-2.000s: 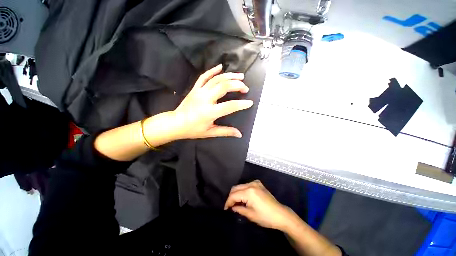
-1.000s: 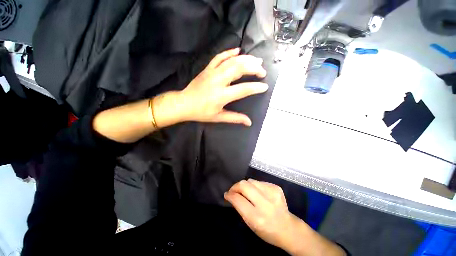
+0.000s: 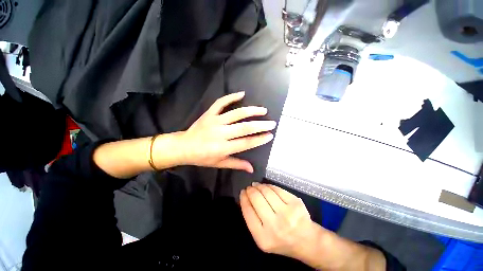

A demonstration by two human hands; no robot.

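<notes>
A large dark grey garment panel [image 3: 196,58] spreads over the table's left part and hangs over the front edge towards my lap. Its right edge runs up to the presser foot and needle [image 3: 290,57]. My left hand [image 3: 227,132] lies flat on the panel with fingers spread, a little below the foot. My right hand [image 3: 275,217] is at the table's front edge, fingers bent together, pinching the panel's edge; the fingertips partly hide the cloth there. A bluish-grey clear part [image 3: 334,82] sits right of the foot.
The white sewing table [image 3: 328,153] has a ruler-marked front edge. Small dark fabric scraps [image 3: 427,129] and a brown tag [image 3: 456,201] lie on it at the right. A blue strip [image 3: 381,56] is near the machine head. Blue plastic [image 3: 466,255] shows below the table.
My left hand has moved down the panel, away from the foot, with its fingers still spread. The cloth has shifted and its folds lie differently. My right hand stays near the front edge.
</notes>
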